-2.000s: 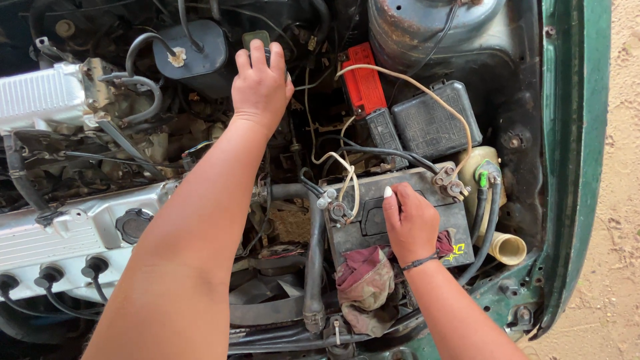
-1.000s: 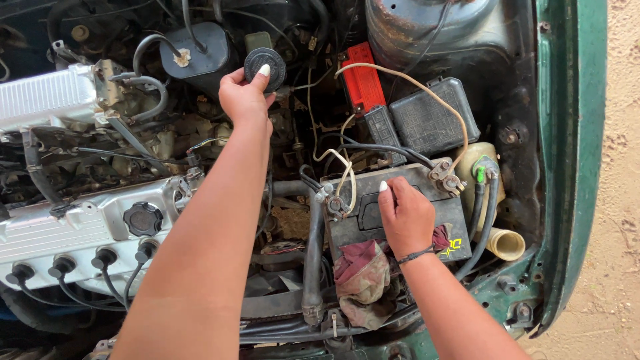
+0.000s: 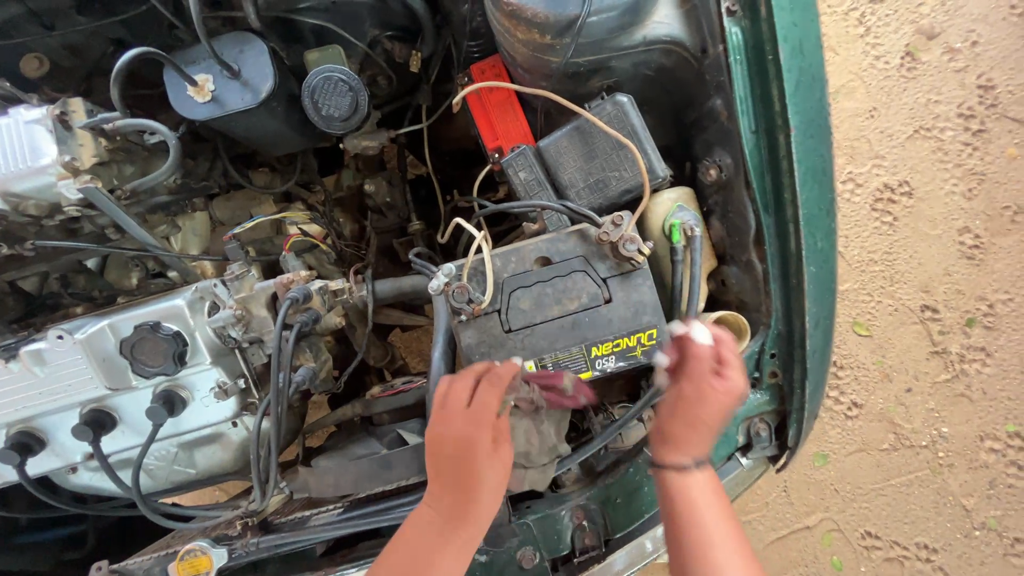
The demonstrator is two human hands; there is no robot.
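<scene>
My left hand is at the lower middle, its fingers closed on the left edge of a grey and maroon rag. The rag lies along the near edge of the black car battery. My right hand, blurred, is raised just right of the battery, over black hoses, its fingers curled; whether it holds anything is unclear. A cream cable runs to the clamp on the right battery terminal. A round black reservoir cap sits at the upper middle, with neither hand on it.
The silver valve cover with a black oil filler cap and spark plug leads is at left. A red cover and black fuse box stand behind the battery. A green fender borders sandy ground at right.
My left hand has left the black reservoir cap and come down to the rag. My right hand has moved off the battery top toward the right. The rag has shifted right along the battery's near edge.
</scene>
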